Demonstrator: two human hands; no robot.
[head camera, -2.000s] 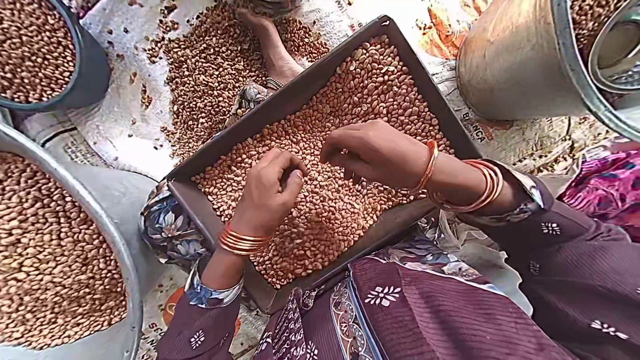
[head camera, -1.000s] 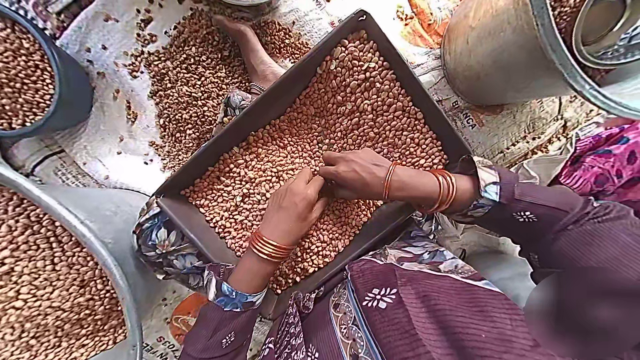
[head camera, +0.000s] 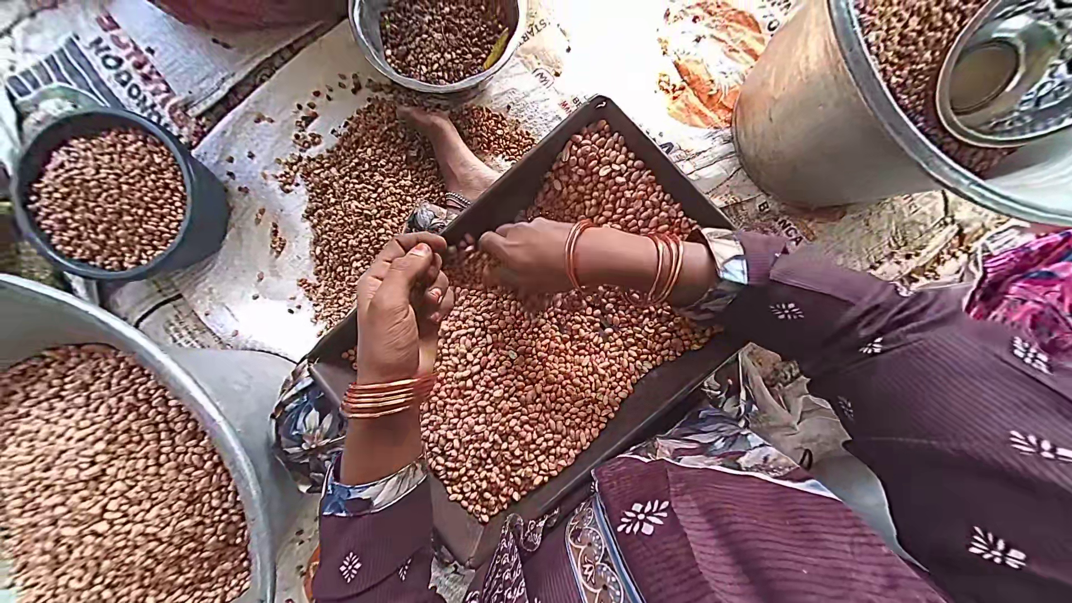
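A dark rectangular metal tray (head camera: 620, 444) lies tilted across my lap, holding a spread of shelled peanuts (head camera: 536, 377) with reddish skins. My left hand (head camera: 402, 301) is raised over the tray's far left side, its fingers curled and the thumb against the forefinger; whether something sits between them cannot be told. Just right of it, my right hand (head camera: 532, 255) is low over the peanuts, fingertips pointing down and left, slightly blurred. Its fingertips are partly hidden, so its hold is unclear. Copper-coloured bangles circle both wrists.
A large metal tub (head camera: 209, 419) of peanuts stands at the left, with a grey bucket (head camera: 213, 209) behind it. Beyond the tray are a peanut heap (head camera: 368, 184) on woven sacks, my bare foot (head camera: 461, 159) and a metal bowl (head camera: 435, 86). A big metal pot (head camera: 821, 117) stands at right.
The hands, together over the middle of the tray one second ago, are now over its far left part. My left hand is raised near the rim. The view has shifted, showing more behind the tray.
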